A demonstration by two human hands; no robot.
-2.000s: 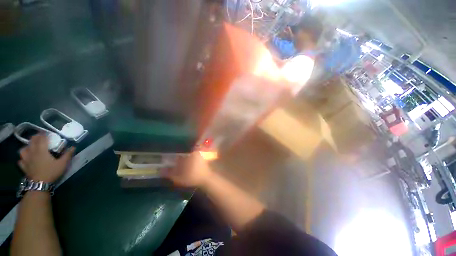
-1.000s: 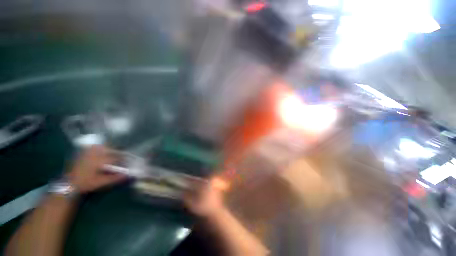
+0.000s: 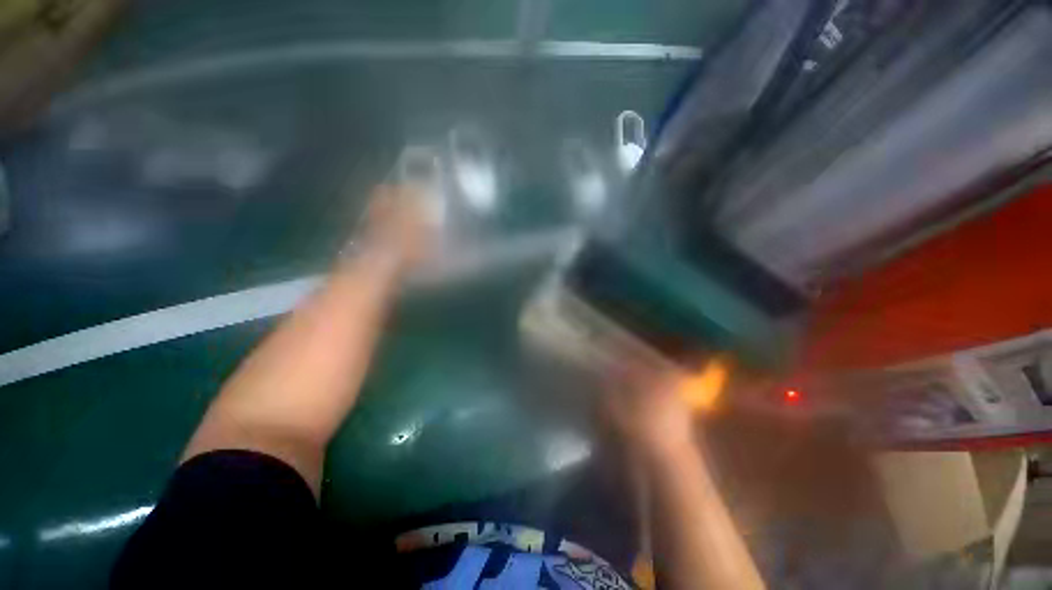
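White loop parts lie on the dark green surface; one (image 3: pixel 630 140) is fairly sharp beside the machine, others (image 3: pixel 471 171) are blurred. My left hand (image 3: pixel 404 225) is stretched out over the surface at a blurred white loop part; whether its fingers hold it cannot be told. My right hand (image 3: pixel 652 403) is blurred at the right end of the pale fixture (image 3: pixel 556 328), beside a small orange-yellow block (image 3: pixel 703 386). Its fingers are too blurred to tell their grip. The fixture lies along the near edge of the machine's green base (image 3: pixel 692 288).
The tall grey machine body (image 3: pixel 854 127) rises at upper right. The orange cabinet (image 3: pixel 946 288) with a pale panel and a red light (image 3: pixel 791 395) stands right of it. A cardboard carton (image 3: pixel 937 496) is at lower right. White lines (image 3: pixel 173 328) cross the green surface.
The view has swung, so the machine and cabinet appear farther right. My left hand has moved away from the fixture, out to the loop parts. My right hand stays by the fixture's right end.
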